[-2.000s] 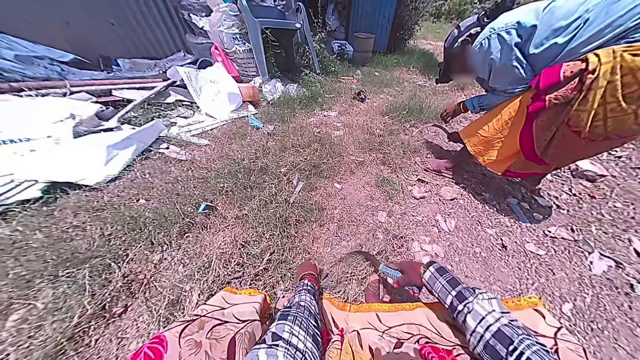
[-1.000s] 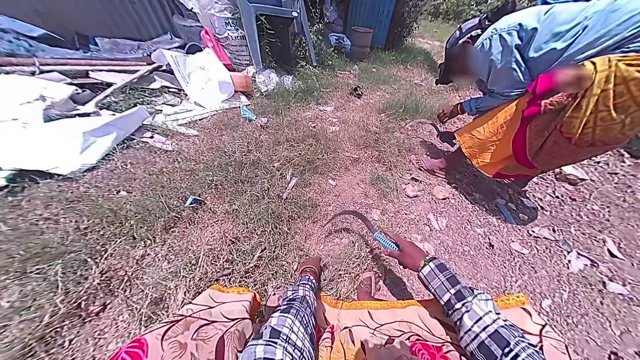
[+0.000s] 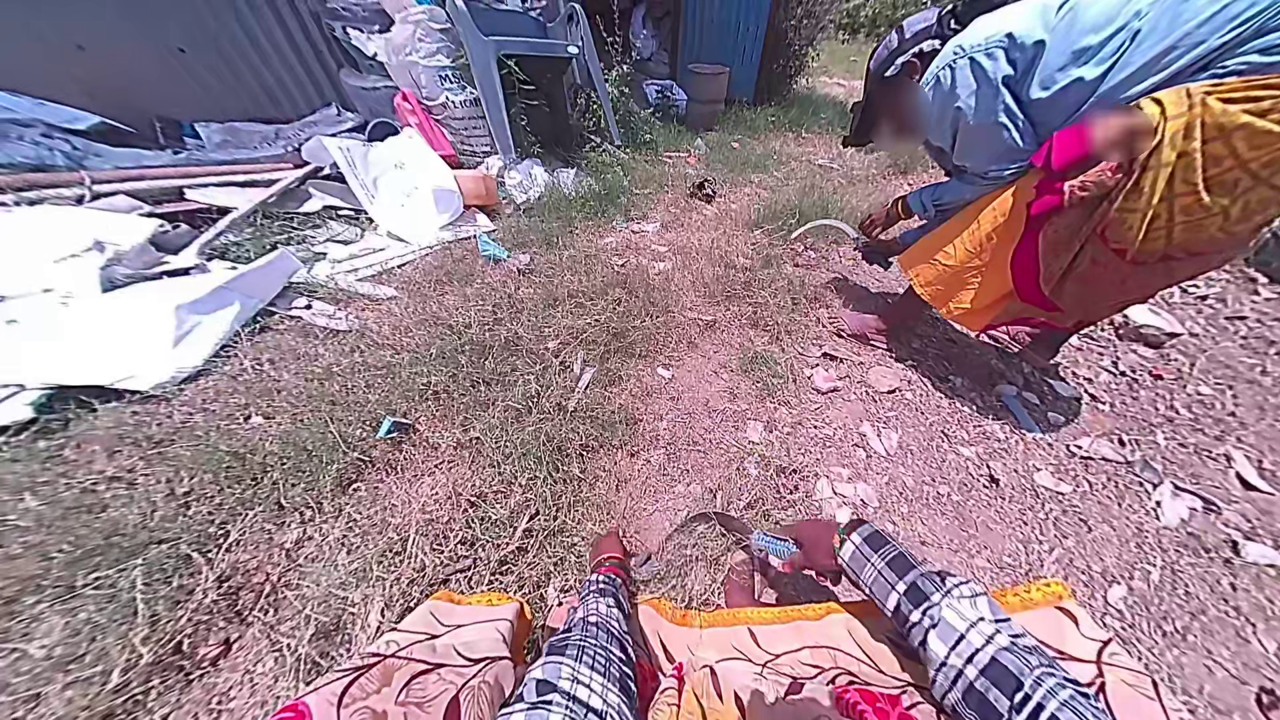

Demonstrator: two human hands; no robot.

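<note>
My right hand (image 3: pixel 815 548) is closed around the blue-and-white wrapped handle of a sickle (image 3: pixel 774 545), low in the view right of centre. The curved dark blade arcs left over short grass, its tip side close to my left hand. My left hand (image 3: pixel 608 550) is down at the dry grass (image 3: pixel 540 430); its fingers are mostly hidden, so whether it grips any stems cannot be told. Checked sleeves cover both arms, above a patterned cloth with a yellow border. A bare foot shows partly below the sickle.
At the upper right a co-worker (image 3: pixel 1040 130) bends low, holding another sickle (image 3: pixel 825 228). White sheets (image 3: pixel 200 310) and poles (image 3: pixel 150 178) lie at the left. Behind are a plastic chair (image 3: pixel 520 45), filled sacks (image 3: pixel 440 80) and a bucket (image 3: pixel 706 90). Stones and litter dot the bare soil at right.
One second ago the sickle reached up and forward of my right hand; now hand and blade are lower, nearer my left hand. The co-worker's sickle has lifted off the ground and shows bright.
</note>
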